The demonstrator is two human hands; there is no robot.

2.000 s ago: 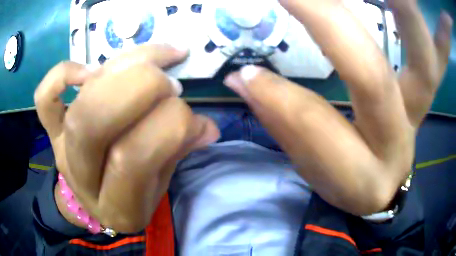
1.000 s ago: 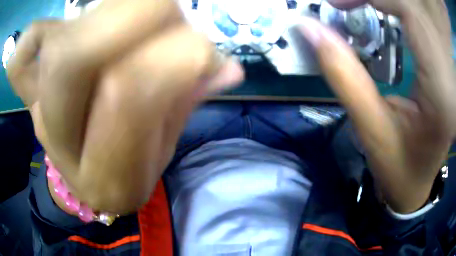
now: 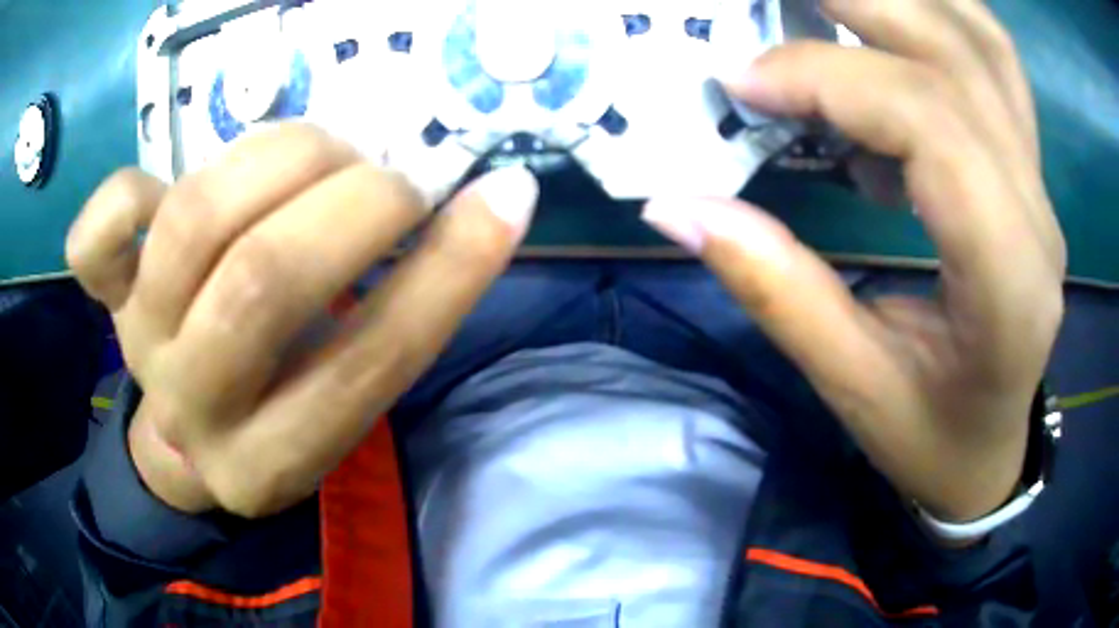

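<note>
A long silver-white plate (image 3: 663,153) lies on the blue-green bench, cut off by the top of the picture. A round unit with a pale centre and bluish ring (image 3: 567,61) sits in its middle; another round unit (image 3: 233,96) is at its left. My left hand (image 3: 276,307) has curled fingers, its thumb tip at the small dark piece (image 3: 525,145) in the notch below the middle unit; whether it grips anything is hidden. My right hand (image 3: 908,233) is spread at the plate's right part, fingertips over the plate, thumb by its lower edge. The right notch is partly covered.
A loose round disc with a black rim and white face (image 3: 34,140) lies on the bench at the left. The bench's front edge (image 3: 583,254) runs across in front of my lap, above dark workwear with orange-red trim (image 3: 368,528).
The plate appears further left in view. My left thumb has come to the middle notch, and more of the left unit shows. My right thumb has moved down off the plate's face to its lower edge.
</note>
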